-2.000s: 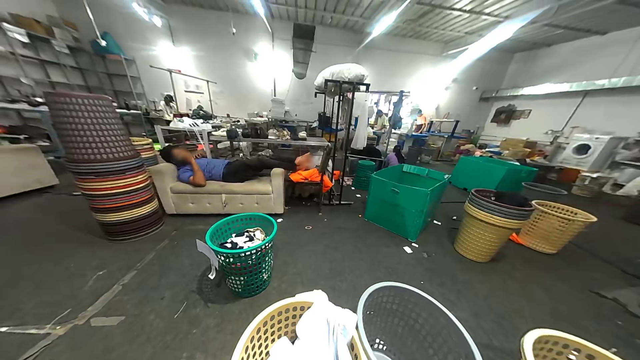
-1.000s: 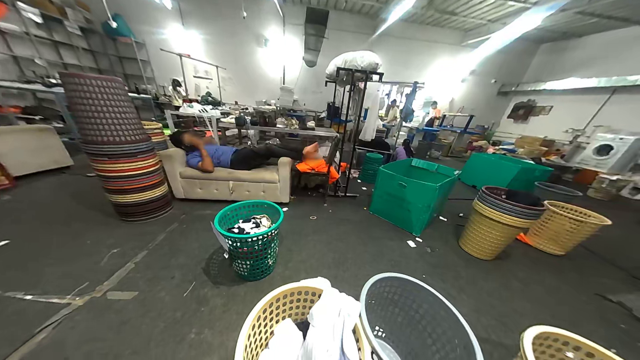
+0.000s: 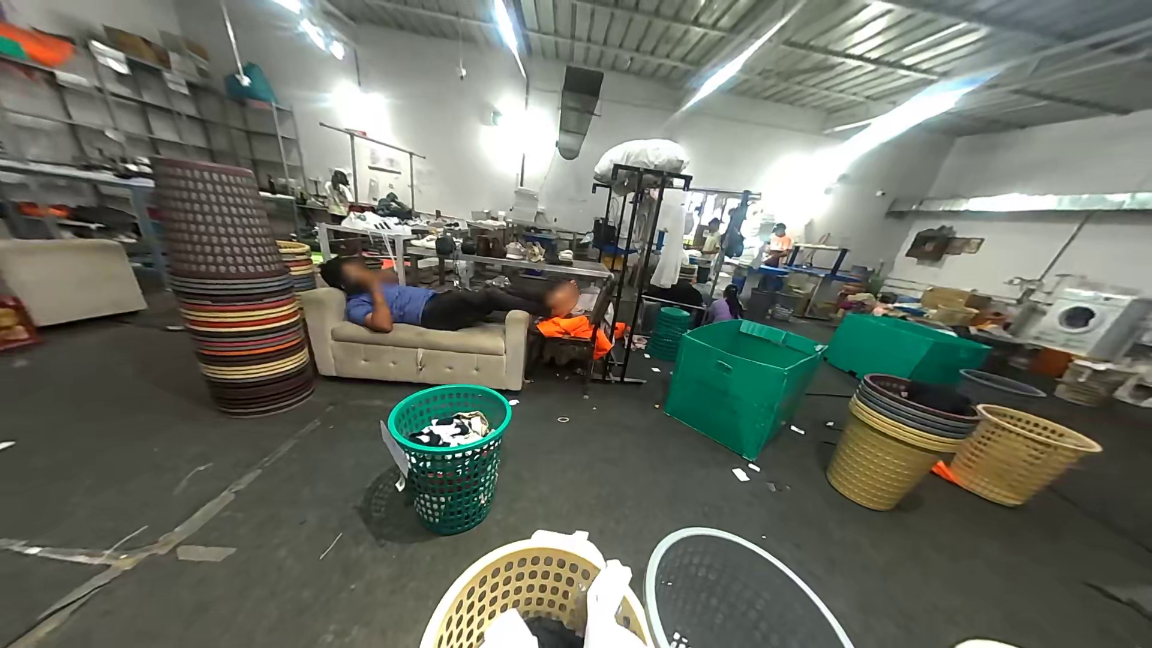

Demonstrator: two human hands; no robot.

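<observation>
Neither my left hand nor my right hand shows in the head view. Closest to me, at the bottom edge, a beige plastic laundry basket [image 3: 517, 576] holds white cloth [image 3: 607, 603] and something dark. A grey plastic basket [image 3: 661, 576] stands close beside it on the right, cut off by the frame. Farther forward, a green plastic basket [image 3: 454, 490] holds black and white cloth [image 3: 454, 430], and a white tag or sheet hangs at its left side.
A person [image 3: 405, 304] lies on a beige sofa [image 3: 423, 346]. Tall nested baskets [image 3: 243, 297] stand at left. Green bins [image 3: 738, 387] [image 3: 900, 351], nested beige baskets [image 3: 877, 459] and another beige basket [image 3: 1026, 454] stand at right. A black metal rack [image 3: 630, 270] is behind.
</observation>
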